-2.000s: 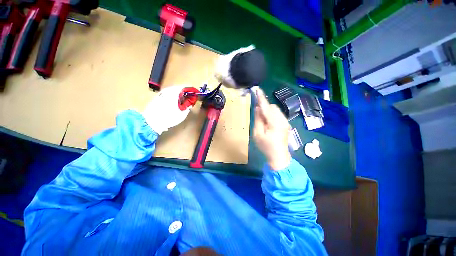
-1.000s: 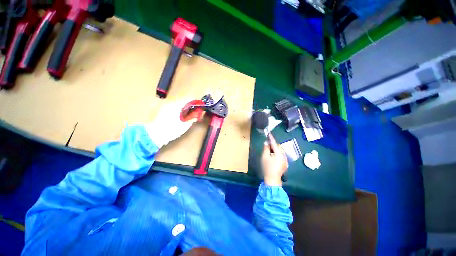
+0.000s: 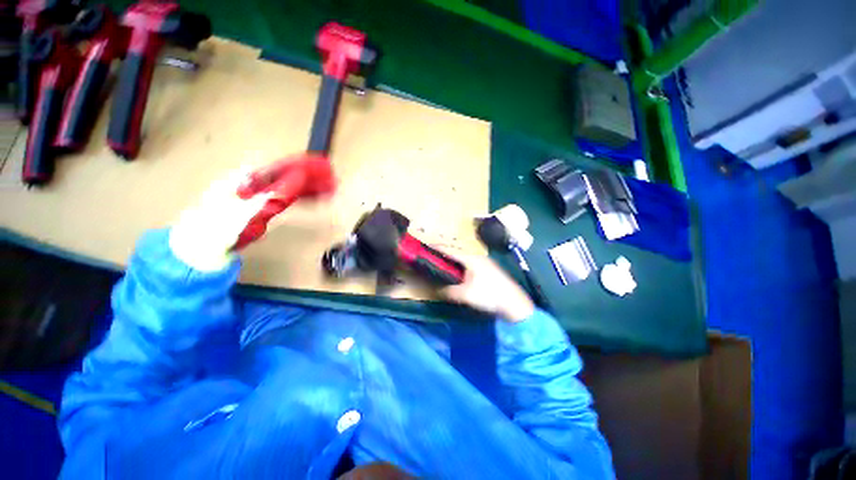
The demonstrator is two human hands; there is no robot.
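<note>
The red-and-black tool [image 3: 427, 260] lies slanted over the cardboard's front part, its dark metal head to the left and its grip end to the right. My bare right hand [image 3: 490, 288] holds the grip end. My left hand [image 3: 267, 202], in a white glove with red fingers, is blurred above the cardboard, left of the tool head and apart from it; whether its fingers hold anything is unclear. The round black dauber [image 3: 494, 232] lies beside a white wad [image 3: 513, 221] at the cardboard's right edge, its dark handle toward my right wrist.
A hammer-shaped red tool [image 3: 328, 89] lies at the back. Several more tools [image 3: 134, 84] lie back left. Silver ribbed pieces [image 3: 584, 197] lie at right, with a silver square [image 3: 572, 260] and a white crumpled wad [image 3: 618, 277] nearer. A grey box [image 3: 603, 105] stands back right.
The tool has turned from nearly upright in view to slanted. My right hand has left the dauber and taken the tool's grip. My left hand has moved off the tool head, to the left.
</note>
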